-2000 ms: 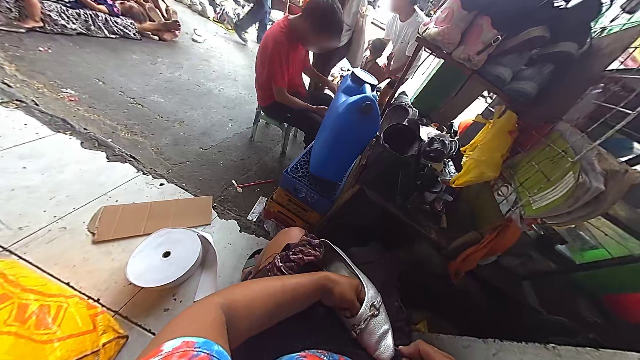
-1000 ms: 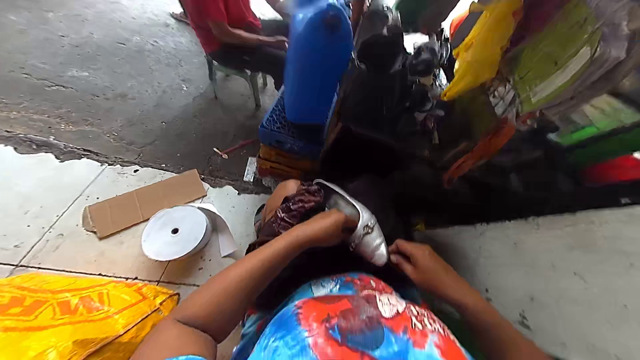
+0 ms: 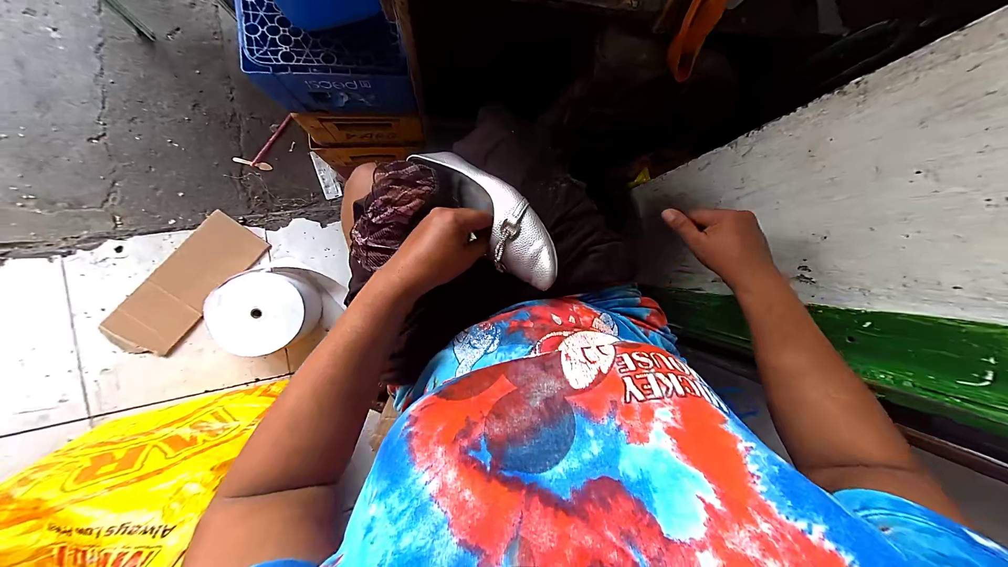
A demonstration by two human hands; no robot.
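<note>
A silver flat shoe with a chain-like ornament rests over my lap on dark cloth, its toe pointing down and to the right. My left hand grips the shoe by the near side of its opening, beside the ornament. Off to the right, apart from the shoe, my right hand is raised before the pale board, thumb and curled fingers toward the left. Whether something thin is pinched in it cannot be told.
A white roll of strip material and a piece of cardboard lie on the tiles at left, above a yellow plastic bag. A blue crate stands on orange crates. A white and green board borders the right.
My right hand has moved away from the shoe's toe, out to the right. My left hand stays on the shoe. The view has tilted down toward my lap.
</note>
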